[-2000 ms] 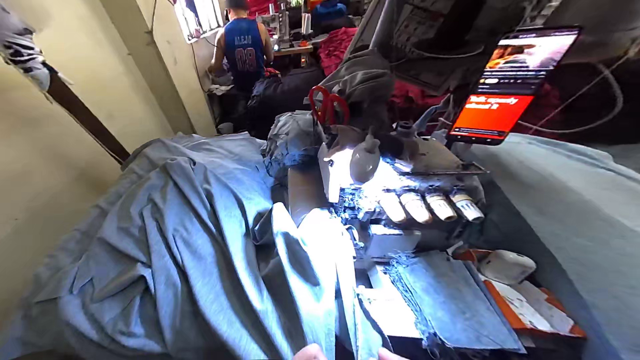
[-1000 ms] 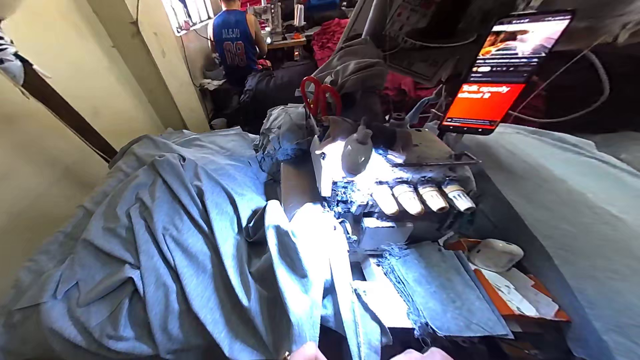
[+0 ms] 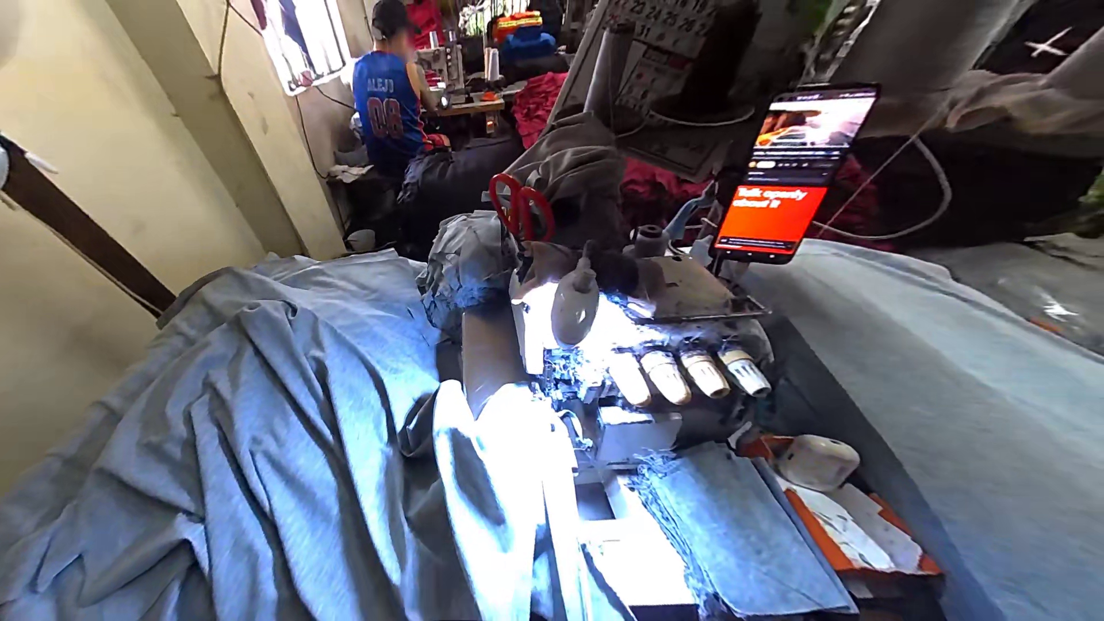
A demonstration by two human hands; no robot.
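Neither of my hands shows in the frame of now. Blue-grey fabric lies in deep folds over the left side, and a strip of it runs under the bright lamp beside the needle area of an overlock sewing machine. Several white tension knobs line the machine's front. A frayed blue cloth piece rests at its lower right. Red-handled scissors stand upright behind the machine head, near a crumpled grey cloth bundle.
A lit phone is mounted behind the machine at right. An orange open box holds a whitish rounded object. More pale fabric covers the right side. A person in a blue jersey sits at another sewing machine in the background.
Fingertips of both hands showed at the bottom edge in the earlier frames; now they are out of view. The fabric and machine look much the same.
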